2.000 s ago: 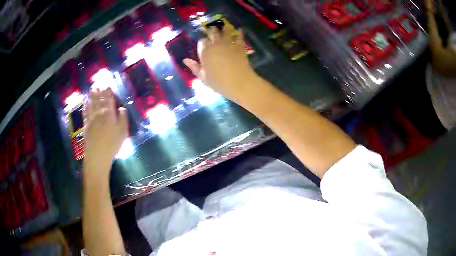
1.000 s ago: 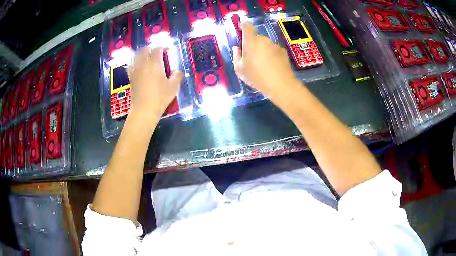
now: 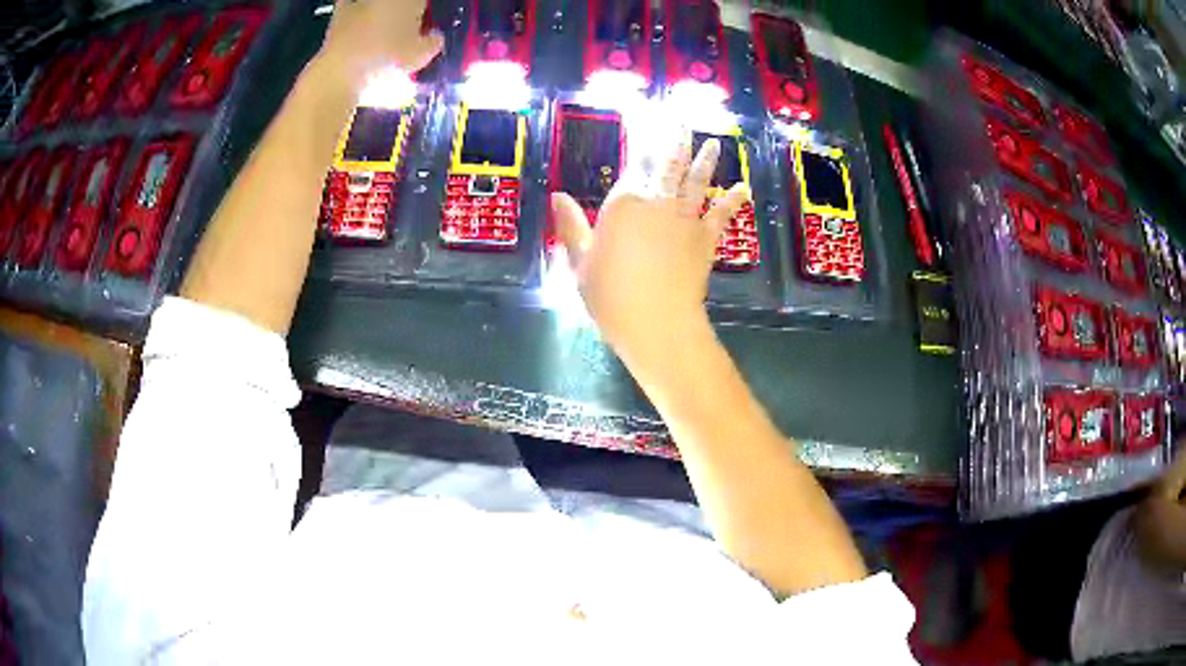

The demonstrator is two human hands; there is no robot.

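Note:
A clear blister tray [image 3: 520, 276] holds red keypad phones in two rows. In the lower row, four lie keypad up, such as the leftmost phone [image 3: 362, 172], the second [image 3: 483, 176] and the rightmost [image 3: 829, 215]. The middle phone [image 3: 588, 146] lies back side up. The upper-row phones [image 3: 783, 65] show their backs, with bright white glare at several lower ends. My right hand [image 3: 650, 241] is over the middle and fourth phones, fingers spread, holding nothing visible. My left hand [image 3: 380, 37] is at the upper row's left end, cut by the top edge; its grip is unclear.
A stack of filled blister trays [image 3: 985, 442] stands at the right, and another filled tray [image 3: 81, 293] lies at the left. A red pen-like stick [image 3: 910, 195] and a dark card [image 3: 933, 312] lie right of the tray. Part of a person [image 3: 1129, 586] shows at the lower right.
The second and fourth lower-row phones now show keypad up. My left hand has moved up to the upper row, and my right hand down to the lower row. The view has shifted.

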